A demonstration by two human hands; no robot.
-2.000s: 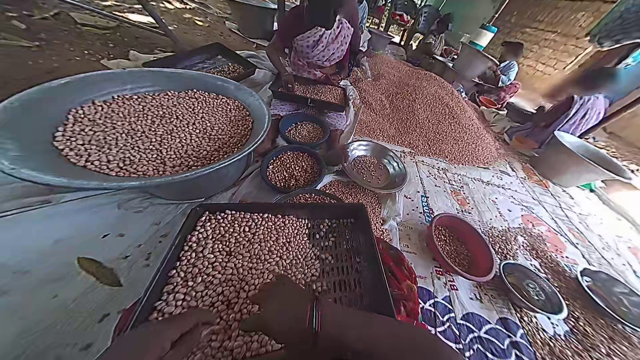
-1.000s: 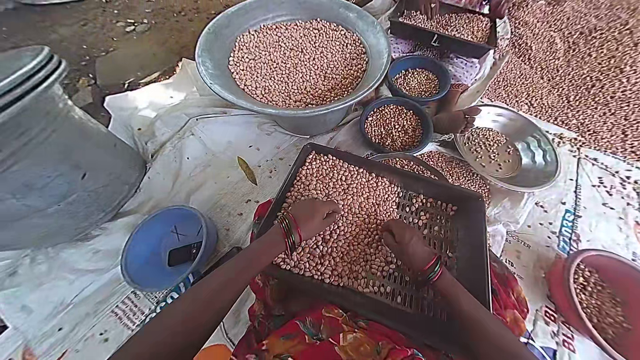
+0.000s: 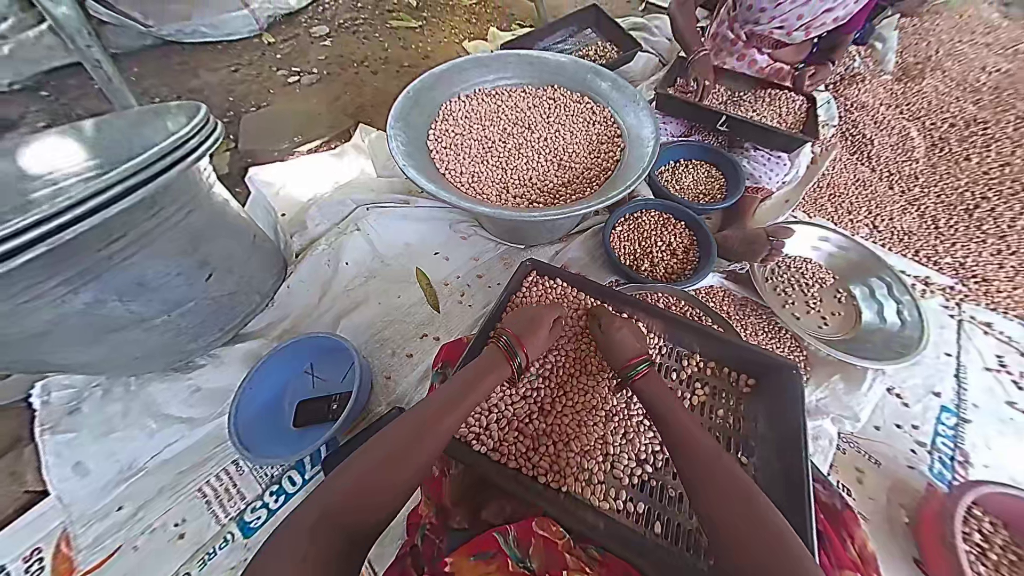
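A black slotted plastic tray (image 3: 780, 432) lies tilted across my lap, with a thick layer of pinkish-brown nuts or seeds (image 3: 560, 408) over its left and middle. My left hand (image 3: 534, 330), with bangles at the wrist, rests on the heap near the tray's far left corner, fingers curled. Close to its right, my right hand (image 3: 616, 336) also touches the heap with bent fingers. Whether either hand holds any pieces is hidden. Bare slots show at the tray's right side, with a few loose pieces on them.
Beyond the tray stand a large metal basin (image 3: 400, 136) of nuts and two blue bowls (image 3: 708, 248). A steel dish (image 3: 896, 320) lies right, a blue basin (image 3: 240, 408) with a phone left, beside a large metal pot (image 3: 144, 280). Another person's hand (image 3: 700, 76) works in a tray (image 3: 808, 136).
The view has swung widely. Since one second ago, both my hands have moved toward the tray's far edge, and my right hand has come closer to my left.
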